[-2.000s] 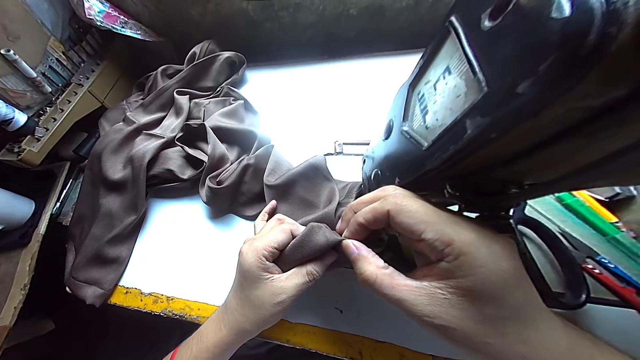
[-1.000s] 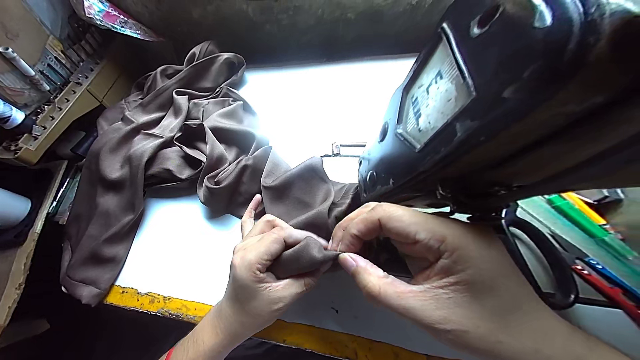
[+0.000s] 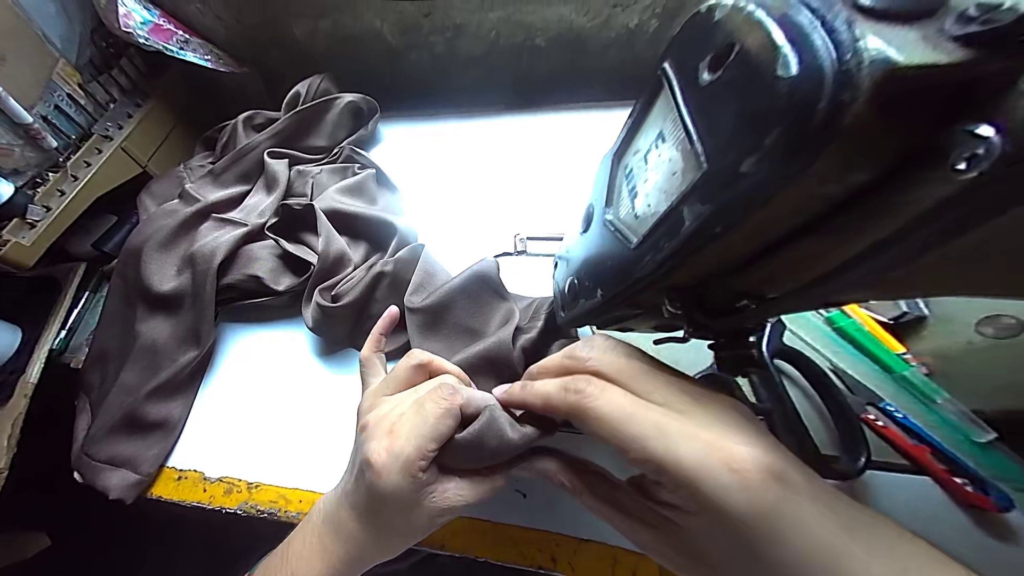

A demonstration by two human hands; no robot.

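Observation:
Brown fabric lies in loose folds over the left part of a white sewing table, and one end runs to the black sewing machine. Just in front of the machine's head, my left hand grips a bunched part of that fabric, its little finger raised. Beside it, my right hand pinches the same part between fingers and thumb, the fingertips close to the left hand's. The needle area is hidden behind the machine head and my right hand.
Black-handled scissors lie right of my right hand. Beyond them are a green pen-like item and a red and blue tool. A beige rack with small items stands at the upper left. The table's front edge is yellow and worn.
My right hand's fingers have shifted their pinch on the fabric and lie flatter, nearer my left hand's knuckles. The large heap of fabric has stayed in place.

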